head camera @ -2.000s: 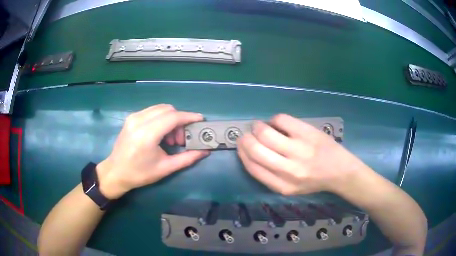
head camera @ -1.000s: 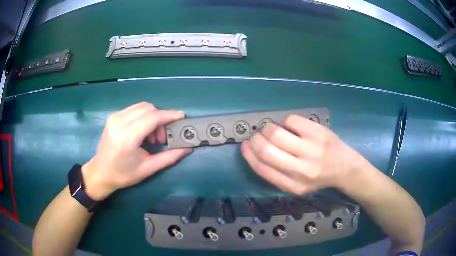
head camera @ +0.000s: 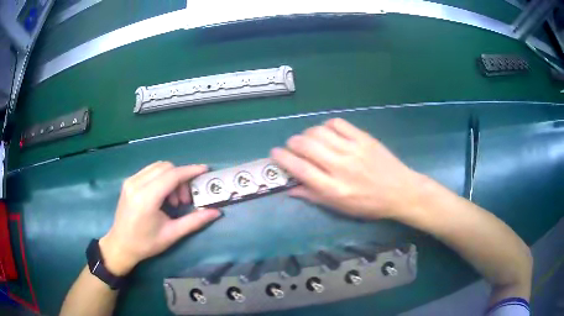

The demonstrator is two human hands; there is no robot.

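Note:
A slim grey six-hole bar [head camera: 230, 185] is held above or on the green mat, tilted up to the right. Three round recesses with small metal centres show; its right part is hidden under my right hand. My left hand [head camera: 151, 216] grips its left end between thumb and fingers. My right hand [head camera: 352, 170] is closed around its right part, palm down, fingertips at the third visible recess. A deep ribbed six-position part [head camera: 294, 287] with dark holes and angled silver pins lies at the near edge.
A pale-grey bar [head camera: 216, 89] lies on the green surface beyond. Dark bars lie far left [head camera: 55, 128] and far right [head camera: 504, 65]. Thin tweezers [head camera: 472, 160] lie at right. A red bin [head camera: 6, 247] stands at the left edge. A metal strip divides the mat from the green surface.
My right hand has moved from the recesses to a grip over the bar's right part. The bar has tilted more, right end up. The camera view has turned and shifted.

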